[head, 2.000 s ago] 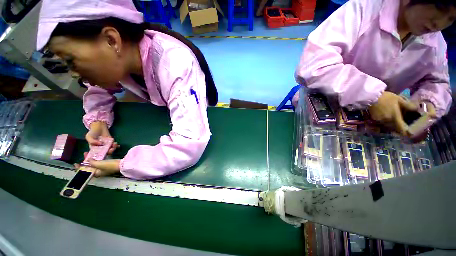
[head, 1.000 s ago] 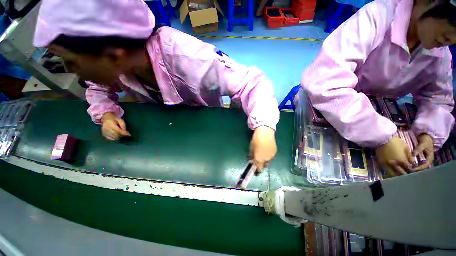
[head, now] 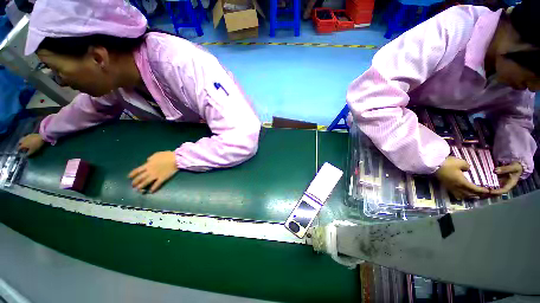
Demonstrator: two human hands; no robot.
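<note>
Neither of my own hands is in view. An open flip phone [head: 314,200] lies on the green belt [head: 248,192], left of the end of the grey bar. Its plain pale half points up and right; its half with a dark window and round dark spot reaches over the pale metal strip [head: 177,219]. A pink block [head: 75,174], perhaps closed phones, stands at the far left of the belt. Clear blister trays [head: 370,204] with dark and gold-framed phones lie at the right. A stack of several thin pink layers [head: 475,167] is held between the right worker's hands.
A person in a pink coat and cap [head: 195,89] sits across at the left, one hand at the clear trays [head: 12,163]. Another pink-coated person [head: 408,89] sits at the right. A grey bar [head: 438,254] crosses the lower right. Behind are a cardboard box [head: 240,23] and red crates [head: 333,21].
The left worker has let go of the phone, now open on the belt, and drawn back; their other hand has moved to the far-left trays. The right worker's hands now hold up a pink stack.
</note>
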